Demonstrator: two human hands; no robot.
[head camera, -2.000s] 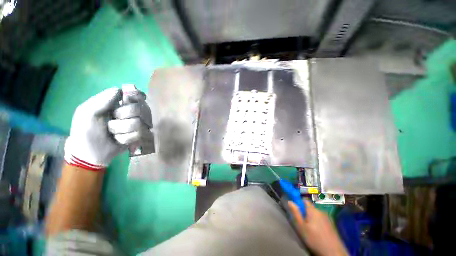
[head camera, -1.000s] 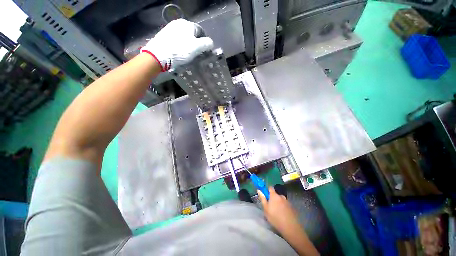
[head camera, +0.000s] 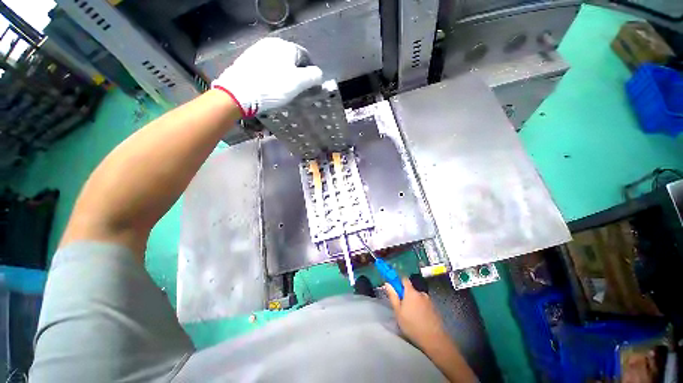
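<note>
My left hand (head camera: 271, 75), in a white knit glove with a red cuff, grips the top edge of a raised upper mould plate (head camera: 305, 123), which stands steeply tilted at the far end of the lower mould plate (head camera: 337, 206). The lower plate lies flat with rows of cavities. Two tan-orange rubber strips (head camera: 316, 176) lie on its far part. My bare right hand (head camera: 416, 305) holds a blue-handled tool (head camera: 389, 277); its thin metal tip points at the near edge of the lower plate. A light rod (head camera: 349, 262) projects from that edge.
Grey metal side tables flank the dark press bed, left (head camera: 219, 224) and right (head camera: 479, 172). The press frame (head camera: 416, 45) rises behind. A blue plastic bin (head camera: 657, 97) and a cardboard box (head camera: 641, 43) stand on the green floor at upper right. More blue bins show at lower right.
Two seconds ago my left hand was off to the left, away from the mould. It now holds the upper plate raised. The view has turned, and the last second shows little other change.
</note>
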